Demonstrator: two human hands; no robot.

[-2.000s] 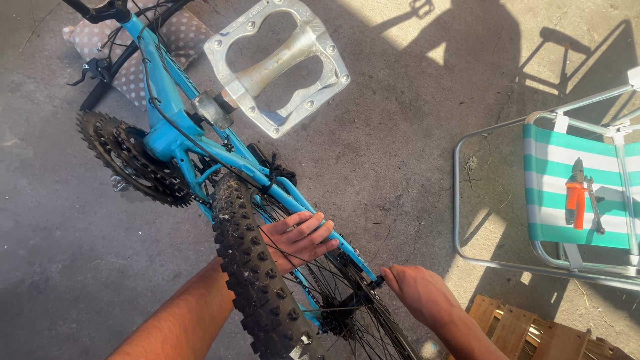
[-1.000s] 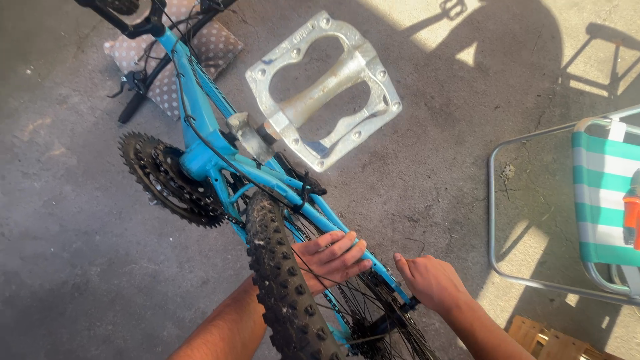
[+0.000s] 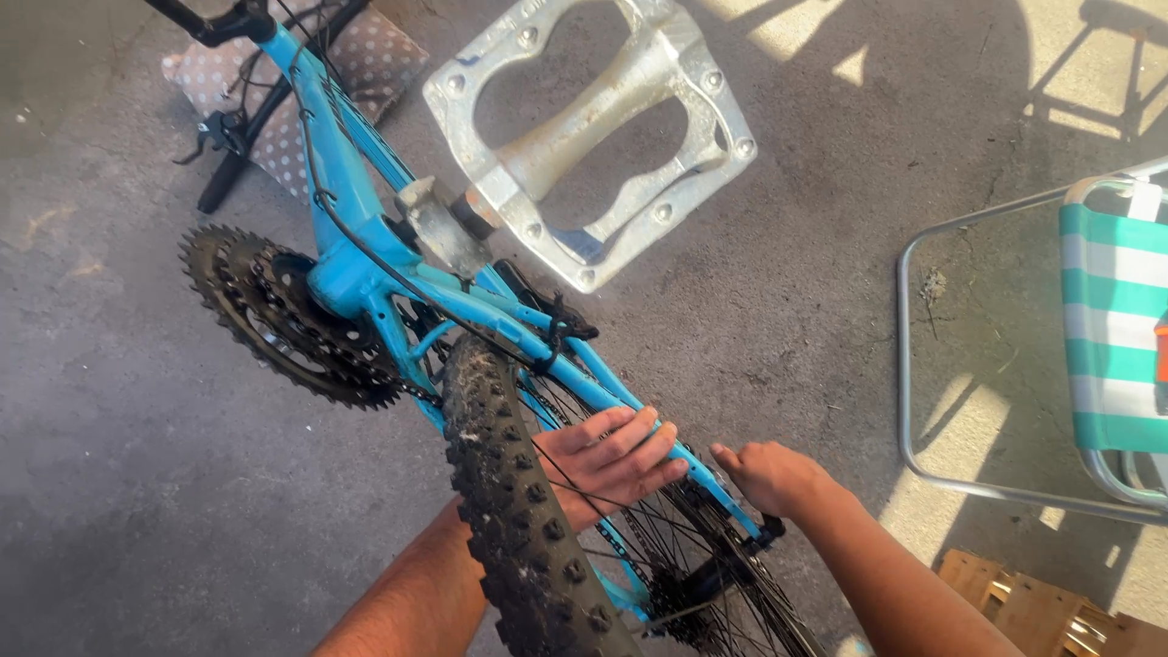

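A turquoise bicycle frame [image 3: 342, 173] lies upside down, its rear wheel's knobby tire [image 3: 511, 493] running toward the lower edge. My left hand [image 3: 607, 465] reaches in behind the tire, among the spokes, with its fingers laid over the blue frame tube near the axle. Just right of that tube is my right hand [image 3: 766, 474], fingers curled, above a black part at the tube's end; whether it holds anything is hidden. The black chainrings [image 3: 292, 319] with the chain are on the left. A large metal platform pedal [image 3: 593, 128] stands up close to the camera.
A polka-dot cushion [image 3: 383, 64] lies under the handlebar [image 3: 237, 155] at the upper left. On the right stands a folding chair with green and white striped fabric [image 3: 1109, 319], an orange object at its edge. A wooden slatted piece [image 3: 1022, 593] is at the lower right.
My right hand has come up from the black part at the frame tube's end, where it was two seconds ago. My left hand remains on the tube. The view has shifted somewhat.
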